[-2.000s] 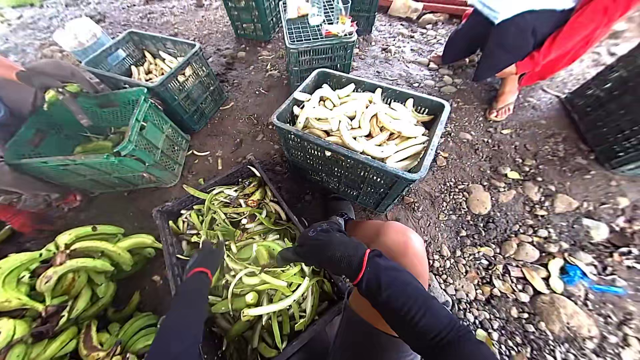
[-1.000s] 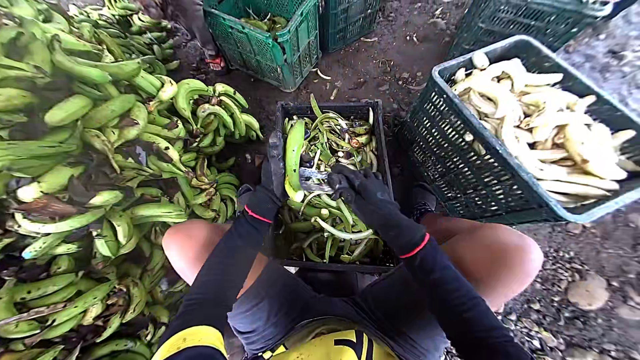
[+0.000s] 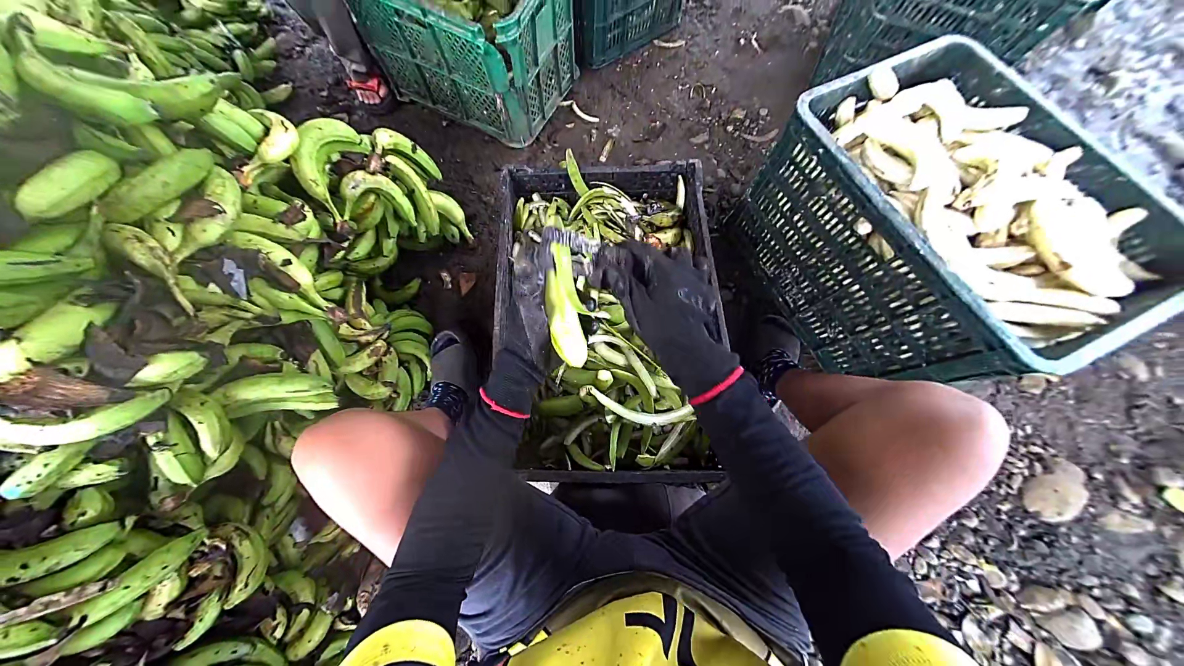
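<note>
My left hand (image 3: 525,301), in a black glove with a red cuff edge, holds a green plantain (image 3: 564,305) with part of its flesh bare. Against the plantain's upper part, my gloved right hand (image 3: 661,301) grips a blurred tool (image 3: 575,242) with a metallic look; its kind is unclear. Both hands are over a black plastic crate (image 3: 708,277) between my legs, which holds green plantain peels (image 3: 638,393). Left of me lies a large heap of green plantains (image 3: 277,277).
Peeled plantains (image 3: 990,203) fill much of a dark green crate (image 3: 925,277) at right. A green crate (image 3: 462,69) stands ahead, near another person's foot (image 3: 368,88). Stones (image 3: 1054,495) cover the ground at lower right.
Two seconds ago my hands were at the peels; one second ago my left hand held a green plantain. Pale flesh now shows on it. The view has swung left and down since the first frame.
</note>
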